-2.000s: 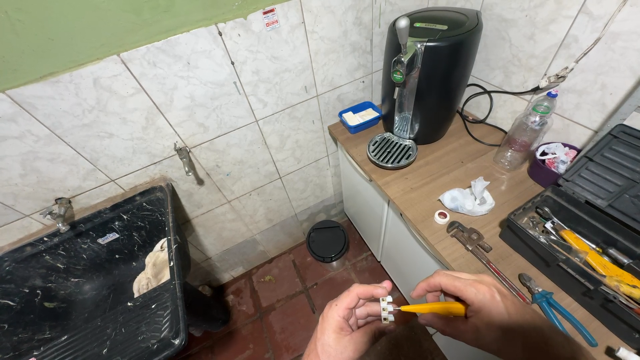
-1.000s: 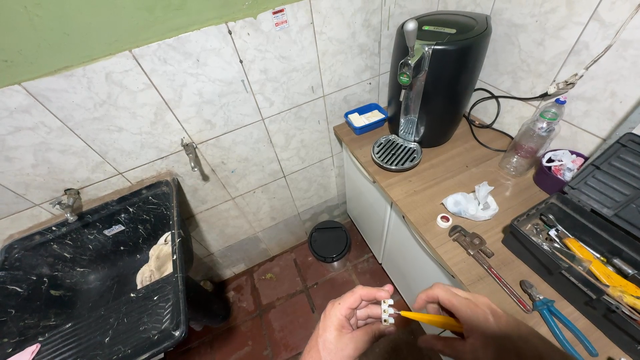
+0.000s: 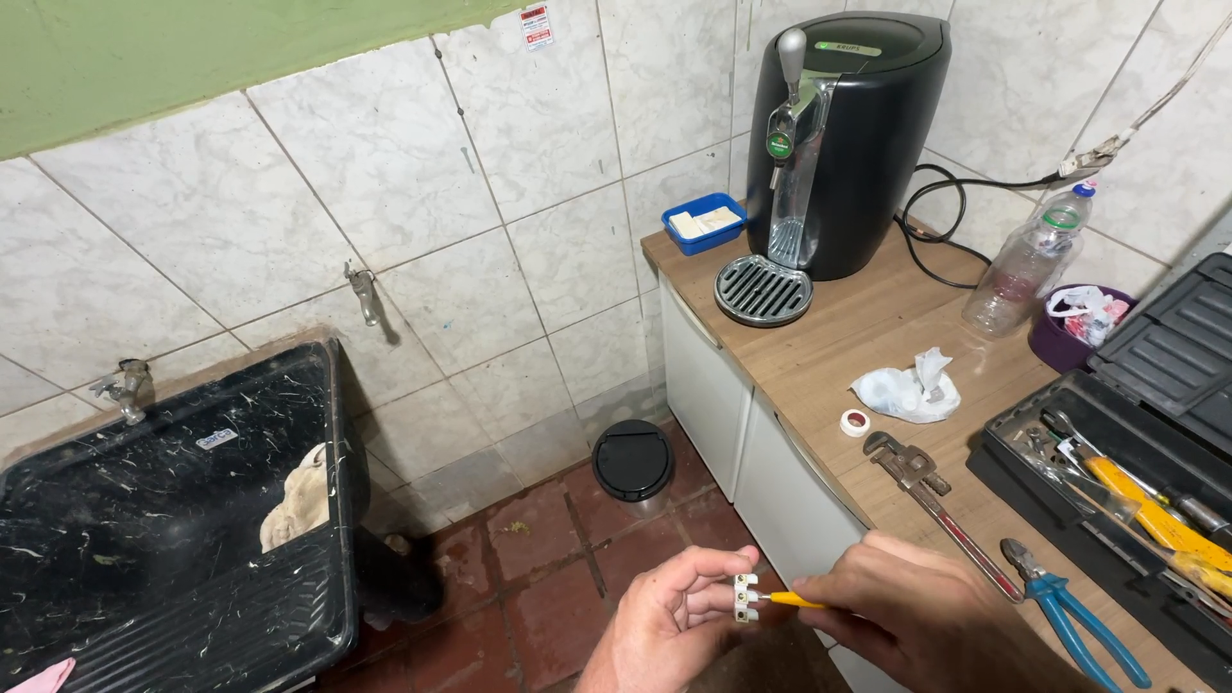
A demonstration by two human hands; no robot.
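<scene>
Between the thumb and fingers of my left hand (image 3: 664, 621) is a small white screw terminal block (image 3: 742, 598). My right hand (image 3: 895, 606) grips a yellow-handled screwdriver (image 3: 797, 600), its tip at the middle of the block. Most of the screwdriver's handle is hidden in the fist. To the right, on the wooden counter, lie a rusty pipe wrench (image 3: 914, 472) with a red handle and blue-handled diagonal pliers (image 3: 1059, 597). A roll of white tape (image 3: 854, 423) and a crumpled white plastic bag (image 3: 910, 390) are just beyond the wrench.
An open black toolbox (image 3: 991, 448) takes up the counter's right side. Behind are a black beer dispenser (image 3: 866, 144), a blue tub (image 3: 705, 248), plastic bottles (image 3: 1025, 269) and a purple container (image 3: 1054, 342). A black sink (image 3: 173, 510) stands left, a lidded bin (image 3: 632, 462) on the floor.
</scene>
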